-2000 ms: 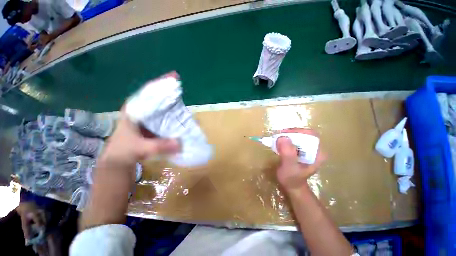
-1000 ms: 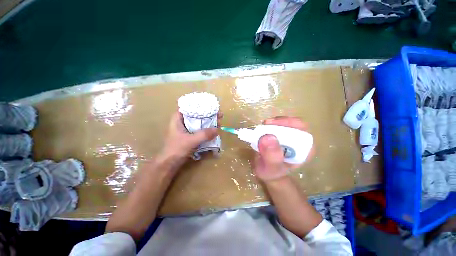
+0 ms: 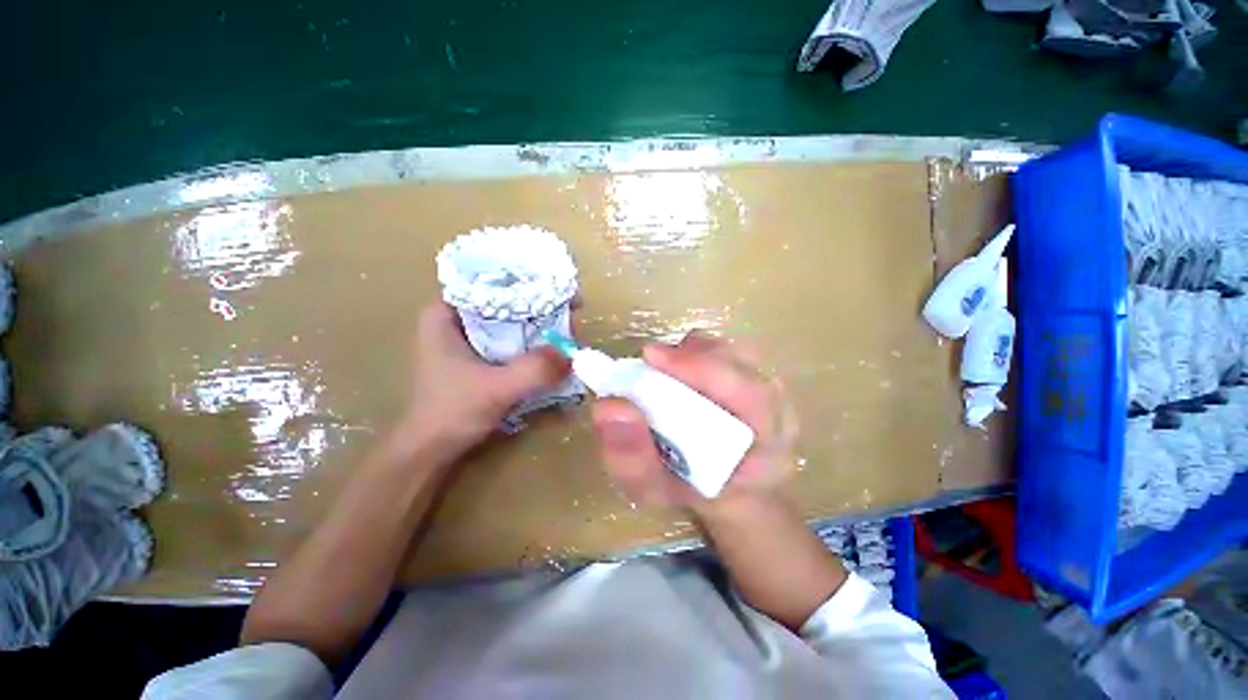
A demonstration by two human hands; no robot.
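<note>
My left hand [image 3: 472,376] holds a grey-white hollow casting [image 3: 509,294] over the bench, its beaded rim up and its open top facing me. My fingers cover part of its lower body. My right hand [image 3: 698,424] is closed around a white glue bottle [image 3: 684,427], slightly blurred. The bottle is tilted, with its nozzle up and to the left. Its teal needle tip [image 3: 559,342] is at the casting's wall just below the rim; whether glue comes out cannot be seen.
Stacked castings [image 3: 82,506] lie at the left bench edge. Two spare glue bottles [image 3: 969,294] lie beside the large blue crate [image 3: 1068,383] of castings at right. Another casting [image 3: 862,38] and other parts [image 3: 1115,25] lie on the green belt [image 3: 479,82].
Since a second ago, my right hand has tilted the bottle more steeply and its tip has moved onto the casting. The casting is tipped so its opening shows more. The view has shifted.
</note>
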